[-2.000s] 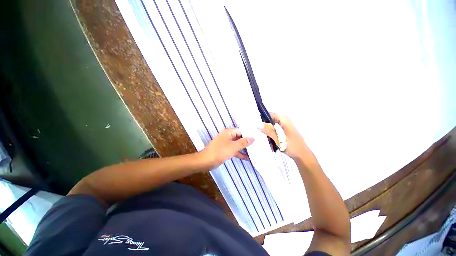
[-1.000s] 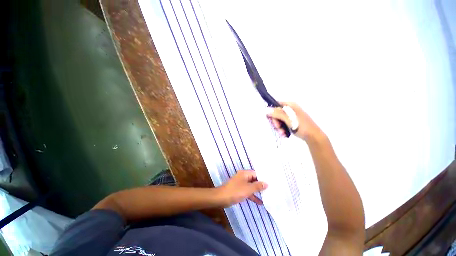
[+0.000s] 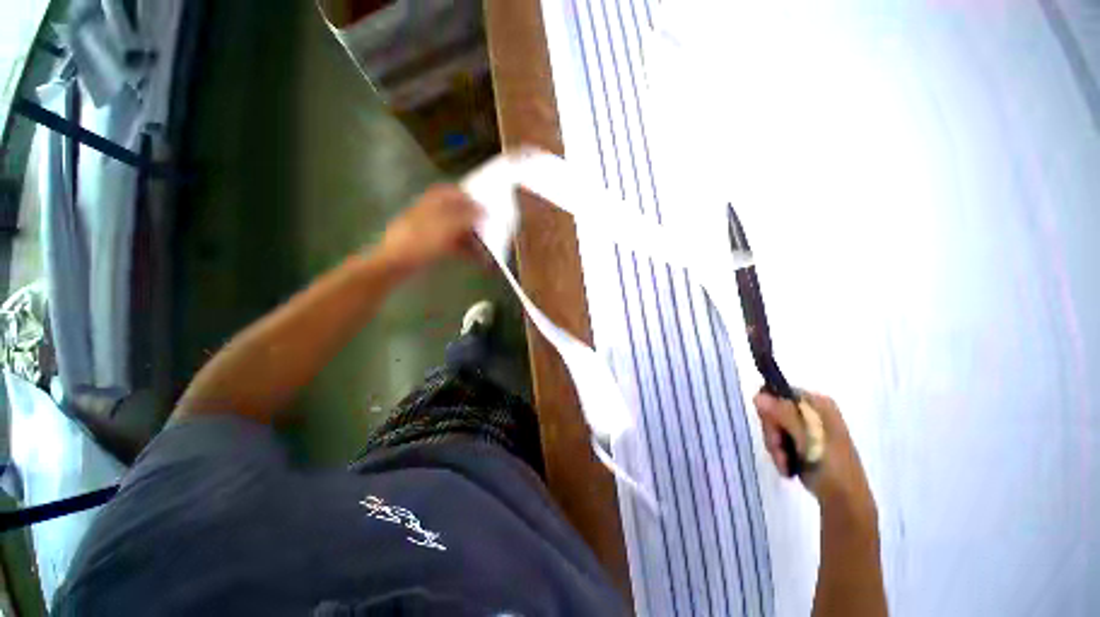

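My right hand (image 3: 820,444) holds the shears (image 3: 753,316) by the pale-wrapped handle over the marker paper (image 3: 917,301). The dark blades look closed and point away from me. My left hand (image 3: 434,227) is blurred and holds a white paper offcut (image 3: 557,338) out past the table's left edge. The offcut is a long narrow strip that loops from my hand across the wood and trails down onto the striped fabric (image 3: 694,446). The striped fabric shows as a band of dark lines left of the marker paper.
The brown wooden table edge (image 3: 561,289) runs along the left of the fabric. An open brown box (image 3: 440,72) stands on the green floor (image 3: 362,325) beyond it. Grey and pale bundles (image 3: 103,241) are at the far left. A shoe shows below the table edge.
My left hand has lifted off the fabric and swung left past the table edge with a paper strip. The shears have moved right and nearer to me in view. The box has come into view.
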